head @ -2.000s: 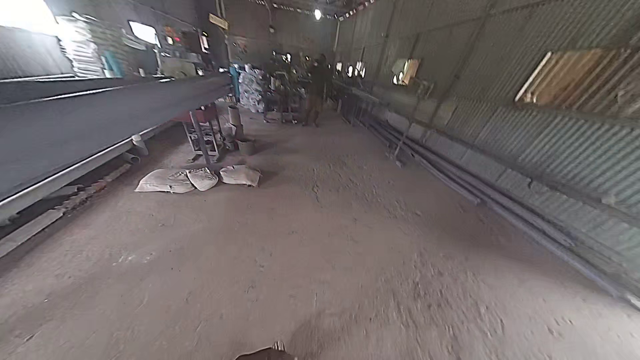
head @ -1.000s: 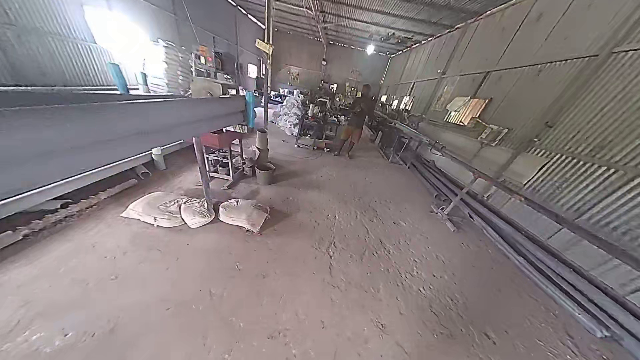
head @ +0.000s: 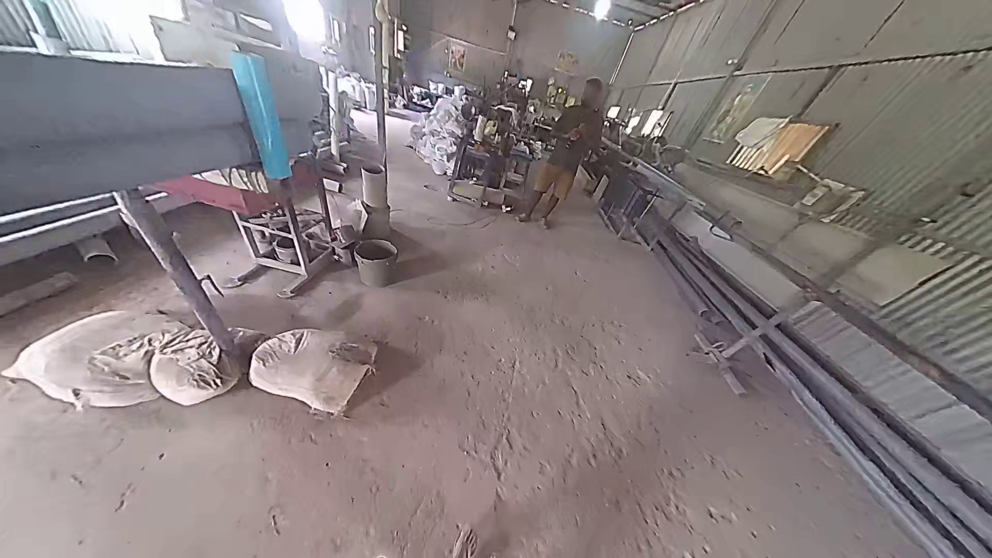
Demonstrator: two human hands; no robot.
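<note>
Neither my left hand nor my right hand shows in the head view. A small part of what looks like a foot is at the bottom edge. Filled sacks lie on the dirt floor at the left, around the base of a slanting metal post. Beyond them stand a bucket and a metal frame stand under a red tray. A long grey trough runs above, with a blue-green piece on its side.
A person in shorts stands farther back, beside machinery and a heap of plastic bags. Long pipes lie along the corrugated metal wall at the right. A low metal foot juts onto the floor.
The view has moved forward; the sacks, bucket and stand are nearer. The distant person shows more plainly than in the earliest frame.
</note>
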